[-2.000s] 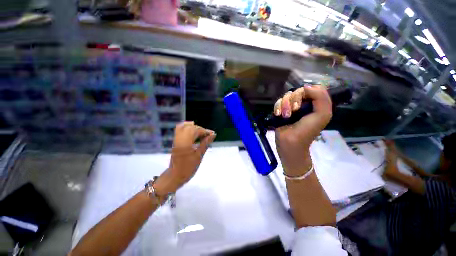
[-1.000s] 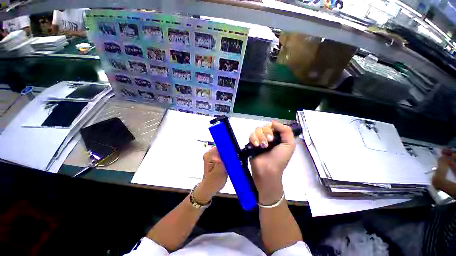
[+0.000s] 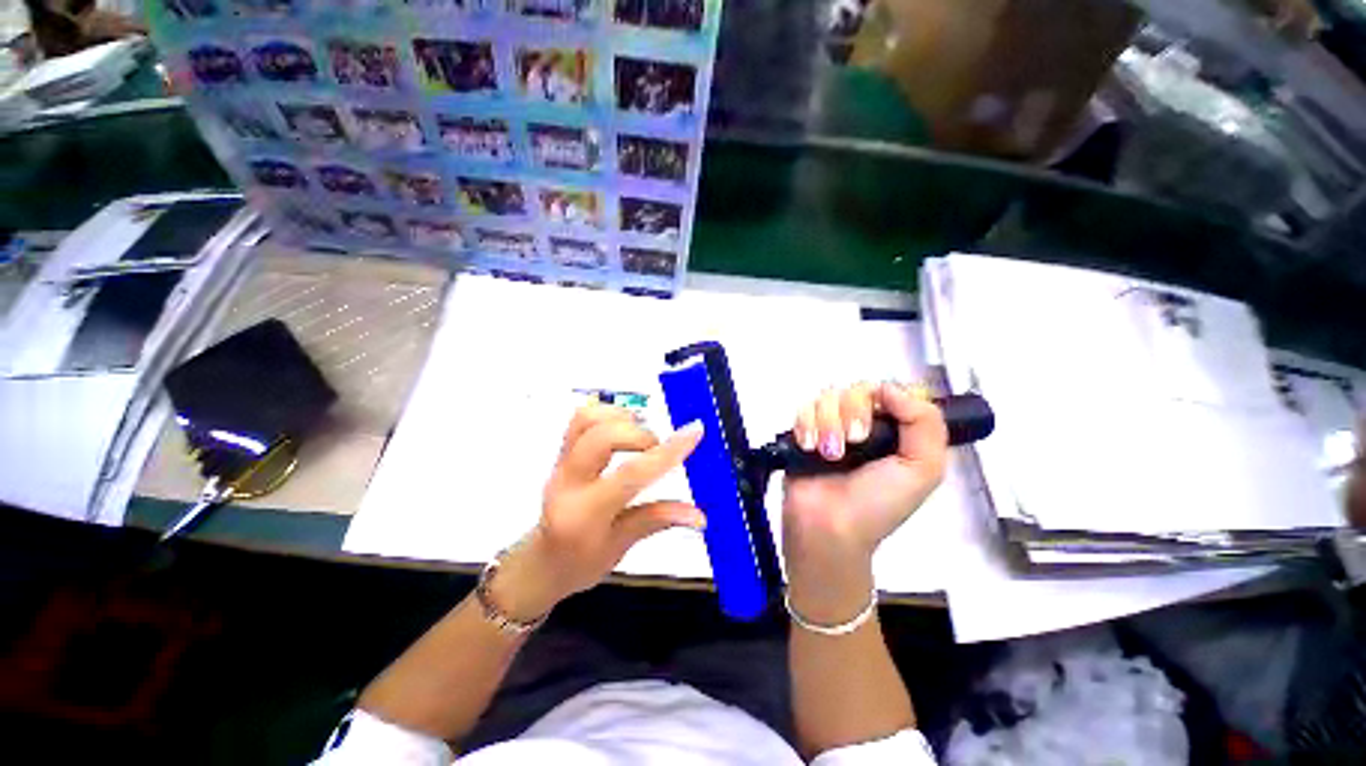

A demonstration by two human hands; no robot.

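Note:
The blue roller (image 3: pixel 716 494) is held upright over the front of the white work sheet (image 3: pixel 510 359). My right hand (image 3: pixel 857 467) is closed around its black handle. My left hand (image 3: pixel 614 486) has its fingers apart, with fingertips at the left side of the blue cylinder; whether they touch it I cannot tell. A small green circuit board (image 3: pixel 617 400) lies on the white sheet just beyond my left hand. Any pale panel beside it cannot be made out against the white.
Black spare panels (image 3: pixel 252 392) and scissors (image 3: pixel 225 491) lie on clear plastic at left. Beyond are white sheets with dark panels (image 3: pixel 123 317). A thick white stack (image 3: pixel 1116 404) is at right. The printed photo sheet (image 3: pixel 450 135) stands behind. Part of a person's hand shows at the right edge.
The view has tilted down toward the bench. My left hand has come out from behind the roller to its left side, fingers spread. The roller stays in my right hand and is more upright.

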